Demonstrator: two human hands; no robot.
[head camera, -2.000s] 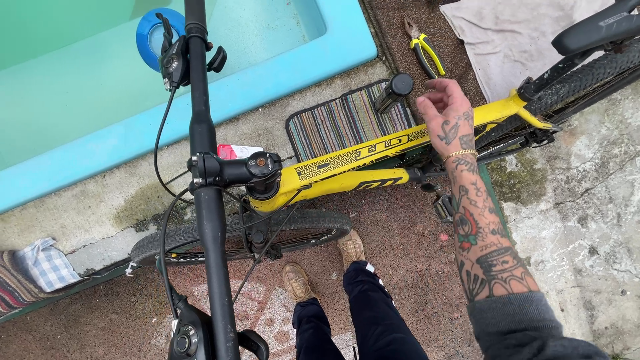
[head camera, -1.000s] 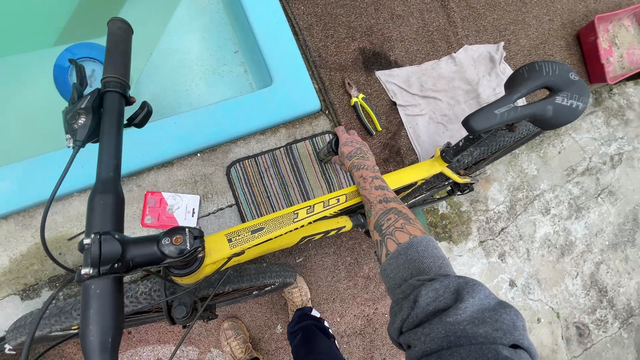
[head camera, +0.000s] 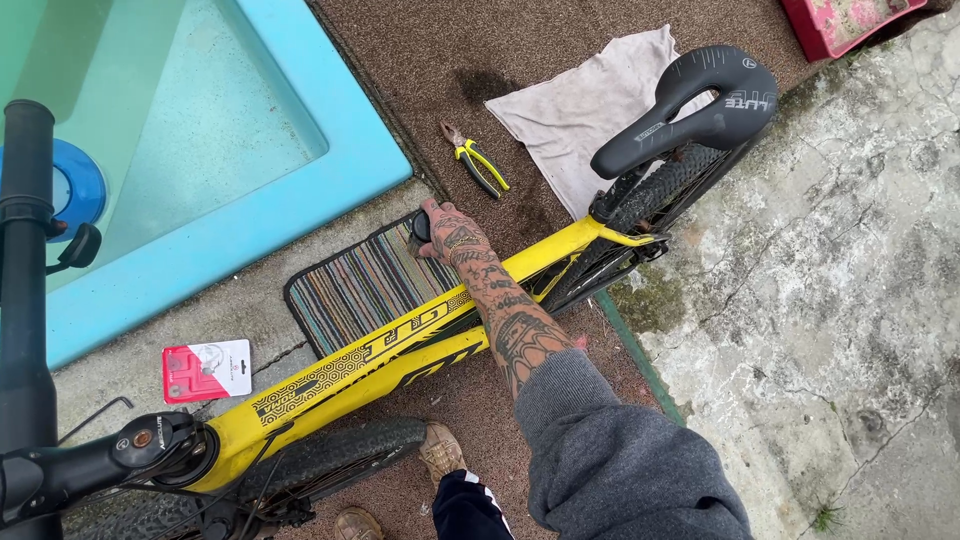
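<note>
A yellow bicycle frame (head camera: 360, 360) crosses the view, its black handlebar (head camera: 26, 300) at the left and black saddle (head camera: 697, 105) at the upper right. Over the top tube reaches my tattooed right hand (head camera: 454, 232), its fingers around a dark cylindrical object with a round black cap (head camera: 421, 226), above a striped mat (head camera: 367, 281). Most of that object is hidden by the hand. Combination pliers with yellow and black handles (head camera: 476, 161) lie on the brown ground just beyond the hand. My left hand is out of view.
A light blue pool edge (head camera: 247, 262) runs along the left. Beside the stem lie a red and white package (head camera: 208, 371) and a hex key (head camera: 97, 416). A pale cloth (head camera: 577, 112) is partly under the saddle; a red tray (head camera: 817, 30) stands at the top right.
Two seconds ago my right hand was beside the dark capped object with its fingers free of it; now they are around it. The view has shifted.
</note>
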